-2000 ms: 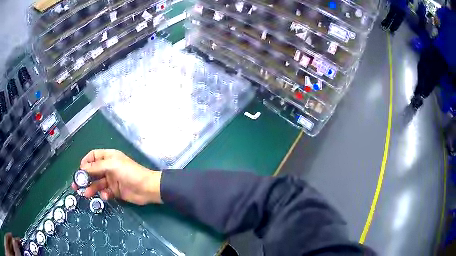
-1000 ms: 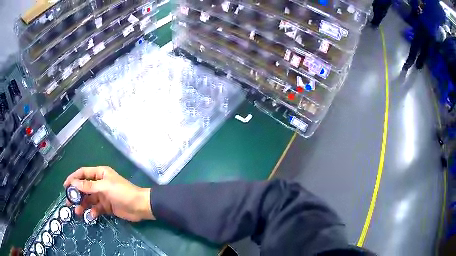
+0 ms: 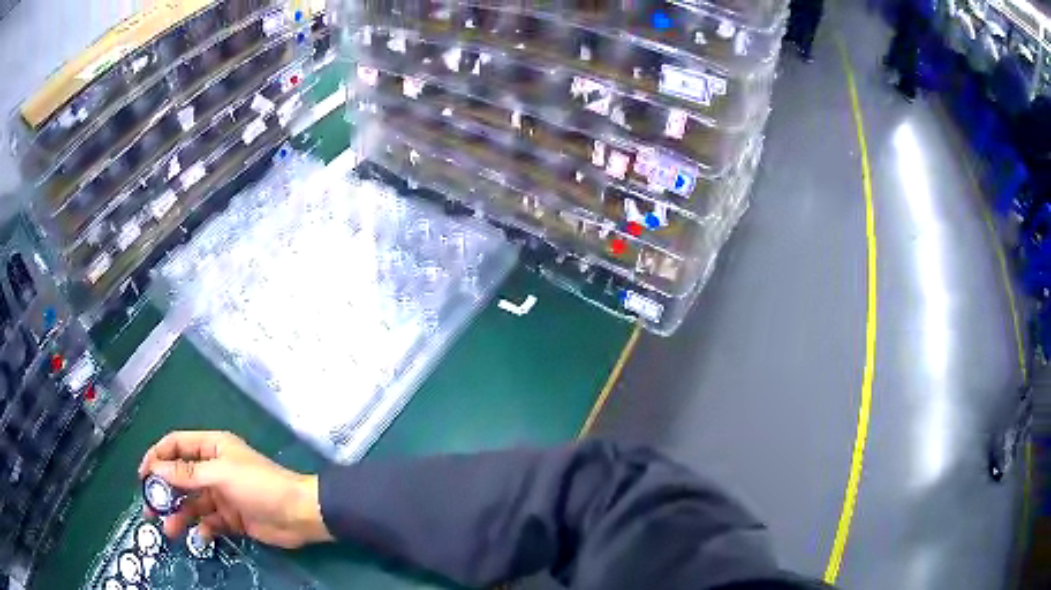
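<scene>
My right hand (image 3: 240, 493) reaches in from the right at the lower left. Its fingertips grip a round component (image 3: 160, 494) with a black rim and pale centre, held above the top corner of the working tray (image 3: 236, 567). Several similar components (image 3: 148, 537) sit in a row in the tray's left edge pockets. One more round part (image 3: 201, 542) shows just below my fingers; whether it lies in a pocket or is held cannot be told. The tray's lower part is cut off by the frame. My left hand is not in view.
A glaring pile of spare blister trays (image 3: 334, 311) lies behind on the green mat (image 3: 484, 386). Tall tray stacks (image 3: 553, 138) stand behind it and at the back left (image 3: 173, 138). A filled tray stack (image 3: 35, 380) is at far left. A grey walkway with people is at right.
The view has shifted, so the bench things appear lower and farther left. My right hand still holds a component near the same tray corner. Fingers seen at the lower left edge are gone from view.
</scene>
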